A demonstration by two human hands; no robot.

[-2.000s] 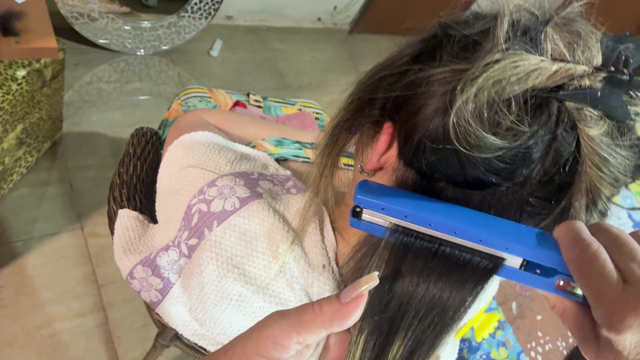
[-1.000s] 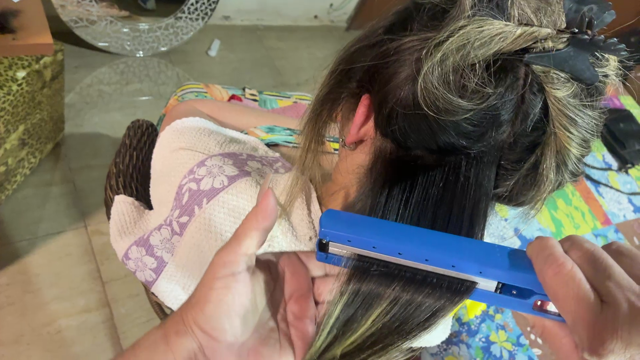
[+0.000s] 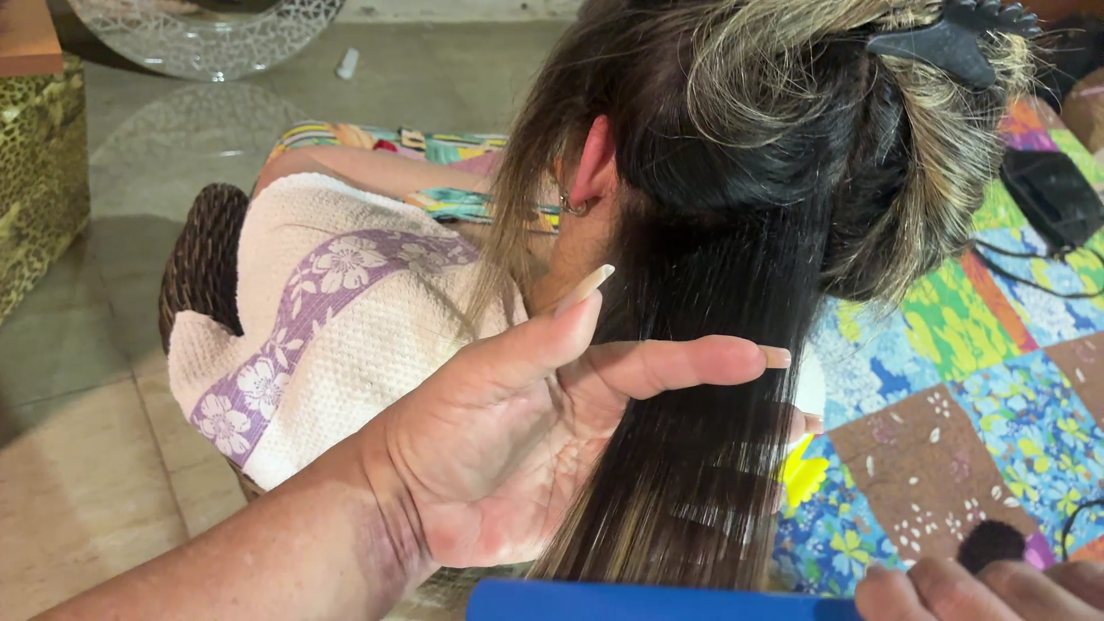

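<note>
A seated person's dark hair with lighter ends (image 3: 716, 285) hangs straight down their back, its upper part held up by a black claw clip (image 3: 940, 43). My left hand (image 3: 526, 431) lies palm up with fingers apart; its index finger crosses over the hair and the other fingers pass behind the strands. At the bottom edge, my right hand (image 3: 975, 591) grips the end of a blue hair straightener (image 3: 655, 599), just below the visible hair ends; its plates are out of view. A white towel with a purple floral band (image 3: 345, 362) covers the person's shoulder.
The person sits in a dark wicker chair (image 3: 203, 259). A patchwork cloth (image 3: 931, 448) spreads at the right, with a black object and cord (image 3: 1052, 198) on it. At the left stand a leopard-print box (image 3: 39, 181) and a round openwork-framed mirror (image 3: 207, 43).
The straightener, in my right hand, has moved down along the hair to the bottom edge. My left hand has gone from beside the hair to having fingers around the strands.
</note>
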